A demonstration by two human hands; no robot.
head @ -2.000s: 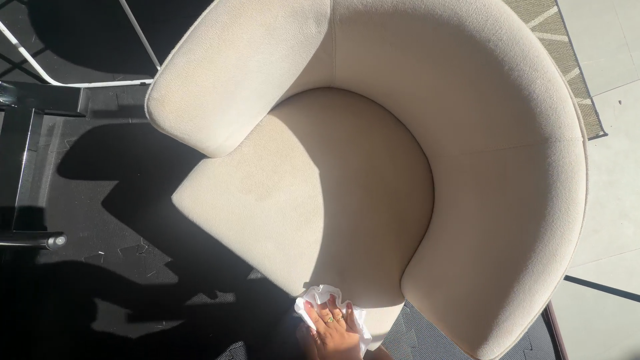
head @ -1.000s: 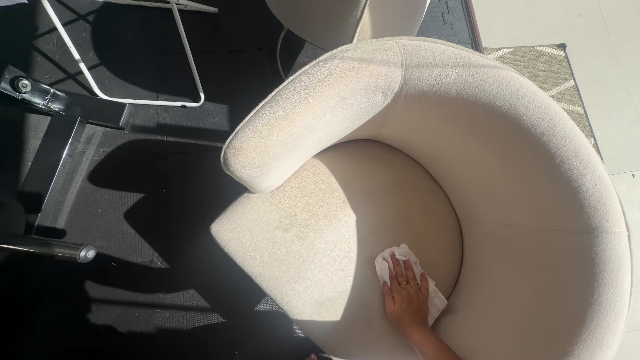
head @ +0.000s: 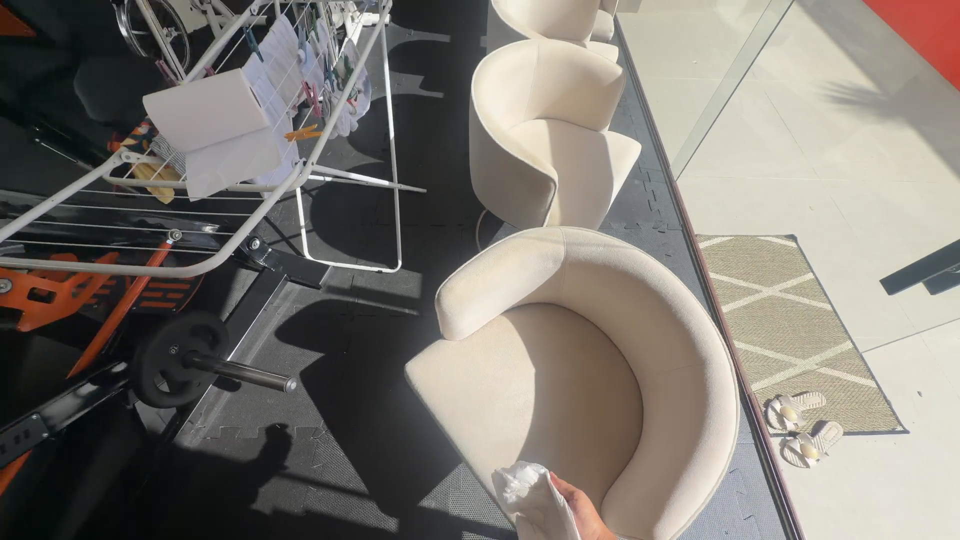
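My right hand (head: 581,510) grips a crumpled white cloth (head: 529,491) at the bottom edge of the view. Both are over the front part of the seat of a cream upholstered armchair (head: 675,337) with a curved back. Part of the cloth and most of the hand are cut off by the frame. Sunlight falls on the left part of the seat cushion (head: 480,382), and the right part lies in shade. My left hand is out of view.
More cream armchairs (head: 517,105) stand behind. At left are a white drying rack (head: 217,259) with laundry and clothespins, and gym equipment with a black weight plate (head: 176,360). A patterned mat (head: 795,315) and sandals (head: 806,446) lie beyond the door track at right.
My right hand has left the shaded part of the seat, where it pressed the cloth flat, and now holds it bunched nearer the bottom edge. The view has widened to show the rack and mat.
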